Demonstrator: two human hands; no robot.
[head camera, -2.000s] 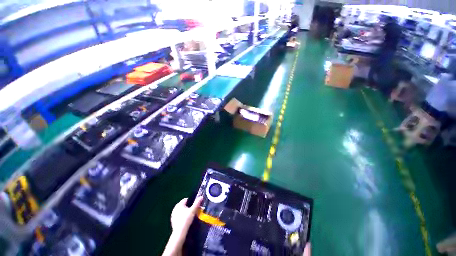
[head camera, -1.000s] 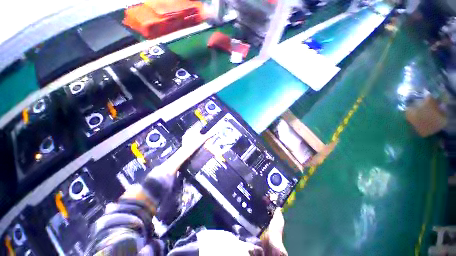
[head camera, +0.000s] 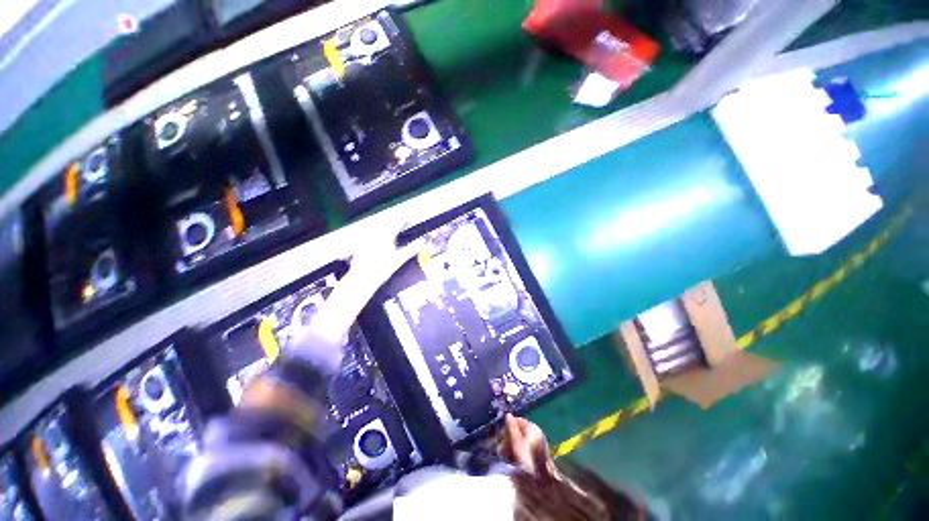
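Observation:
An open laptop base (head camera: 458, 346), with circuitry, a round fan near its near right corner and a yellow strip near the far edge, lies at the right end of the front row on the bench. My left hand (head camera: 379, 273) is blurred and holds its far left corner. My right hand (head camera: 525, 446) holds its near edge beside the fan, its fingertips at the rim and the rest partly hidden by dark hair or cloth. The neighbouring base (head camera: 372, 407) lies close to its left, partly under my left sleeve.
More open bases lie in the front row (head camera: 153, 438) and behind the pale rail (head camera: 601, 137), where another base (head camera: 382, 112) stands out. Right are the green bench surface (head camera: 642, 224) and a white jagged-edged sheet (head camera: 800, 168). A red object (head camera: 601, 46) lies behind. An open carton (head camera: 718, 356) is on the floor.
The view has moved closer over the bench. The base, earlier tilted above the row and overlapping a place there, now lies in line with the row, both hands still at its edges.

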